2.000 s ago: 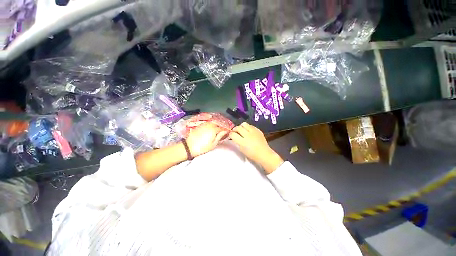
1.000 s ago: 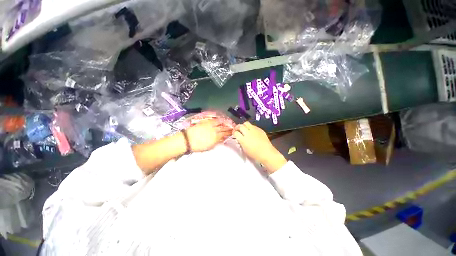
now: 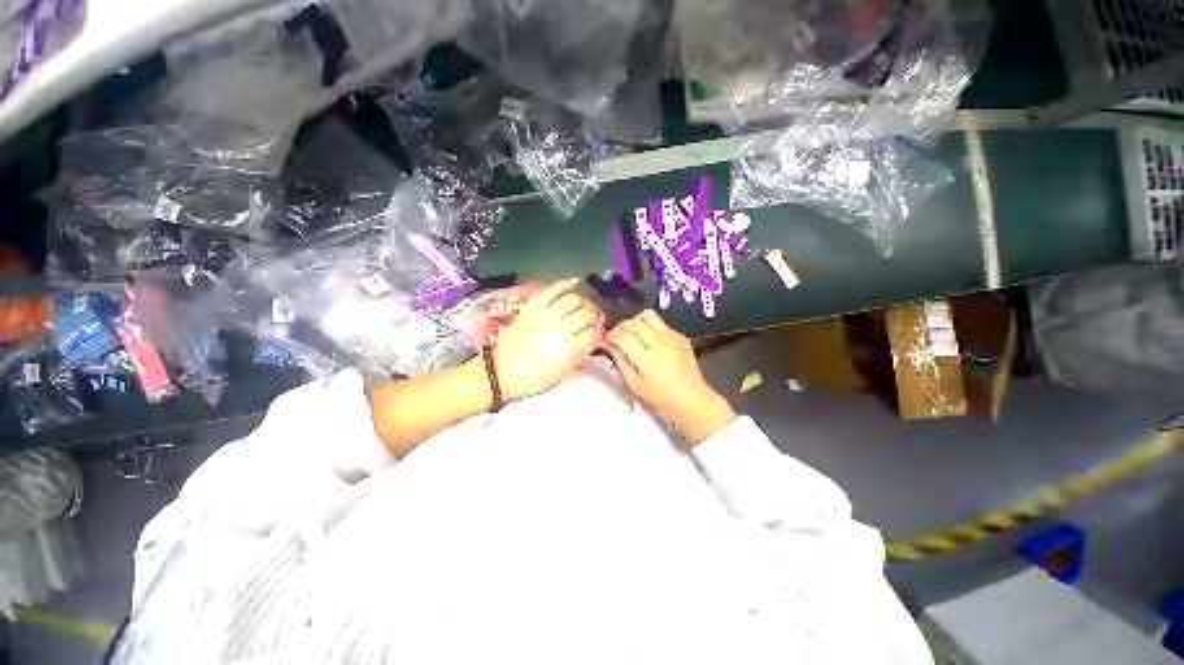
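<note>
A clear bag of coral-red printed pieces point(image 3: 501, 307) lies at the bench's front edge, partly hidden under my left hand point(image 3: 545, 340). My left hand rests over the bag with its fingers on it. My right hand point(image 3: 652, 360) is beside it, its bent fingertips at the bag's right end near my left fingers. The exact pinch is too small to tell. A loose pile of purple and white printed strips point(image 3: 684, 247) lies on the green bench point(image 3: 896, 240) beyond my right hand. Small black pieces point(image 3: 608, 287) lie just beyond my fingers.
Crumpled clear bags point(image 3: 844, 175) lie at the back, with more point(image 3: 221, 208) at left. Blue point(image 3: 86, 330) and pink-red point(image 3: 146, 353) bagged goods lie far left. A pinkish tab point(image 3: 782, 268) is right of the pile. An open carton point(image 3: 927, 363) is below the bench.
My left hand has shifted across the bag and its fingers have lifted and spread, so more red shows at its left. My right hand has stayed nearly in place.
</note>
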